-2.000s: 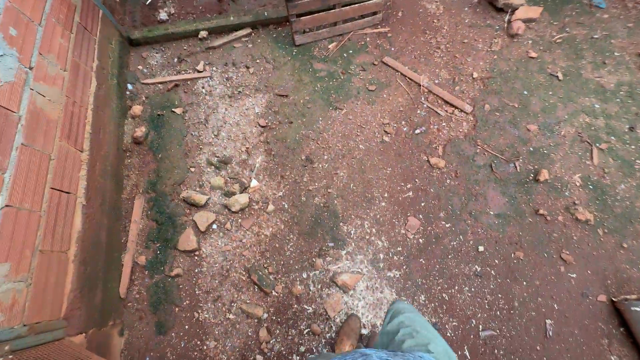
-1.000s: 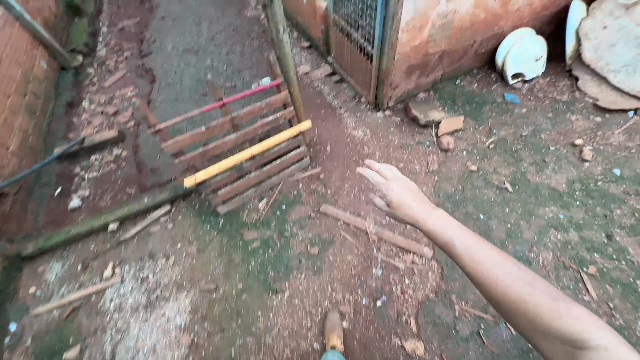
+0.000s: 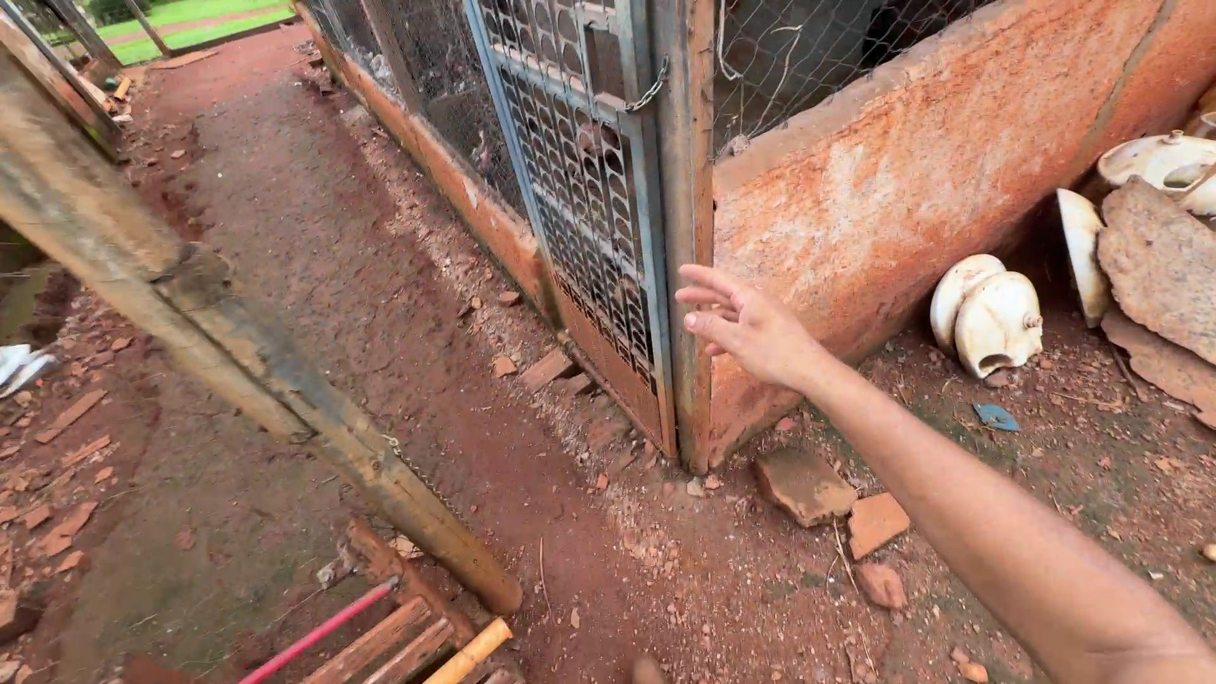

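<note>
My right hand (image 3: 746, 321) reaches in from the lower right, its fingers apart and nothing held. Its fingertips appear in front of or near the wooden corner post (image 3: 696, 237); whether they touch it I cannot tell. Left of that post stands a metal-framed gate (image 3: 594, 190) with a patterned grille, and a chain (image 3: 651, 87) hangs at its upper part. My left hand is out of the picture. A thick wooden post (image 3: 313, 389) slants across the left side, its foot near the slatted wood (image 3: 404, 646).
A low reddish wall (image 3: 883, 209) runs right from the corner. White ceramic pieces (image 3: 988, 313) and broken slabs (image 3: 1164, 266) lie beside it. A stone (image 3: 806, 484) and brick pieces (image 3: 876, 524) sit by the corner. A dirt path (image 3: 313, 228) leads away along the mesh enclosure.
The view has swung up from the ground to the gate and path. My right hand, absent two seconds ago, was over bare ground one second ago and now appears by the corner post.
</note>
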